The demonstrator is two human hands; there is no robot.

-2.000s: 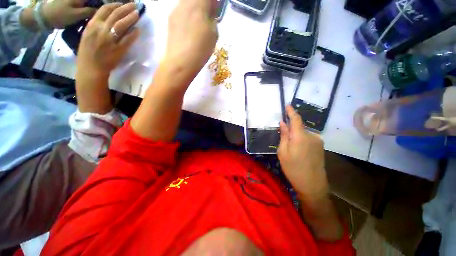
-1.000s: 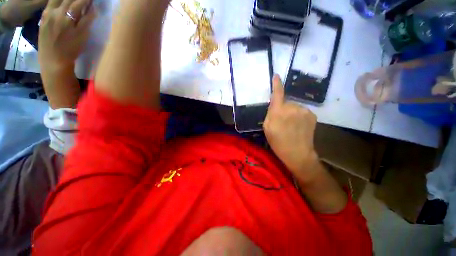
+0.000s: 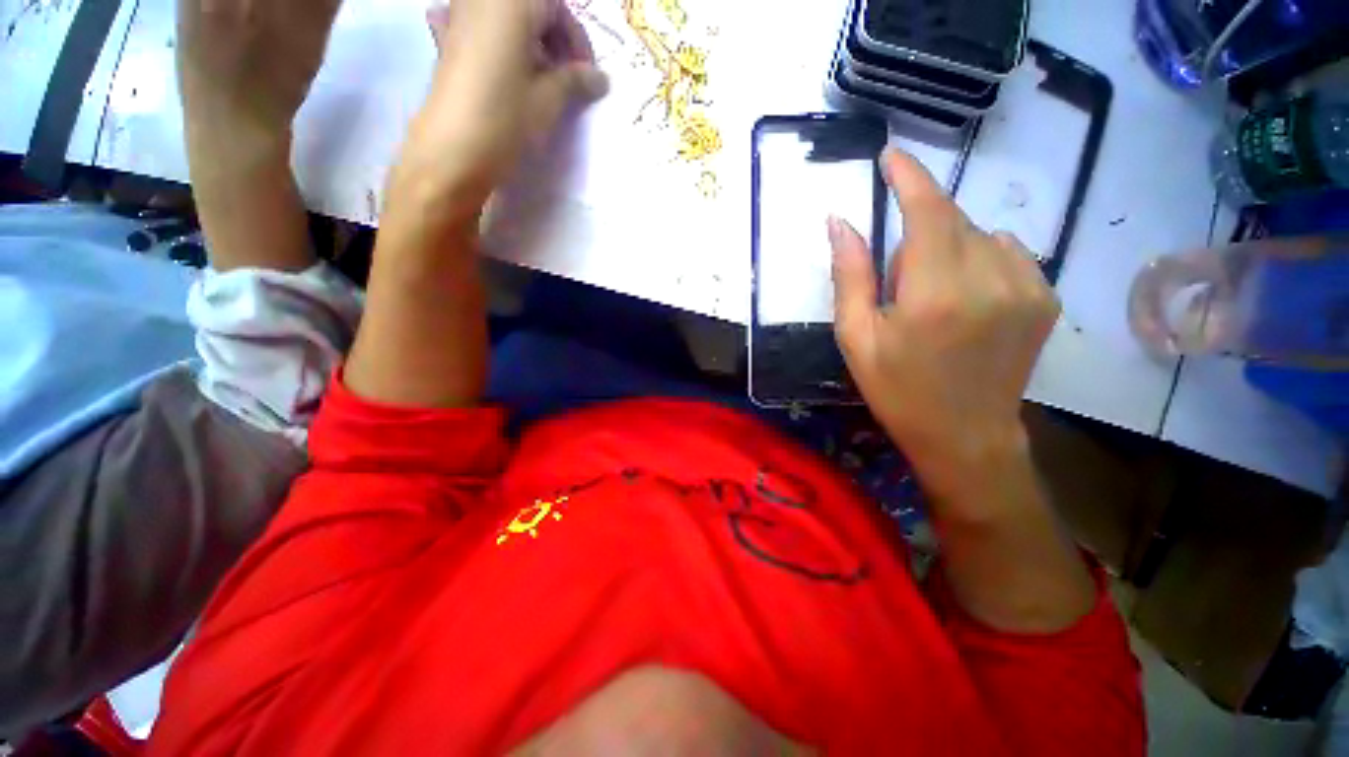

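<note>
A black phone middle frame point(image 3: 806, 355) with a large open window lies with its dark end over the table's front edge. My right hand point(image 3: 954, 303) is on its right side, index finger at the upper right rim and thumb over the window. My left hand point(image 3: 518, 74) is near the top edge above the table, fingers bent; its fingertips are blurred and I cannot tell if they hold anything. A loose pile of yellow-gold flex pieces point(image 3: 688, 111) lies on the white tabletop between my hands.
Stacked black frames point(image 3: 940, 52) stand beyond my right hand, with another frame point(image 3: 1092, 133) beside them. A clear container point(image 3: 1213, 300), green-labelled bottle point(image 3: 1284, 148) and purple bottle point(image 3: 1191, 27) are at the right. Another person's arm point(image 3: 252, 185) reaches in on the left.
My left hand has come back into view from beyond the top edge. My right hand has moved up along the frame, with thumb and index finger now spread apart. The view has shifted.
</note>
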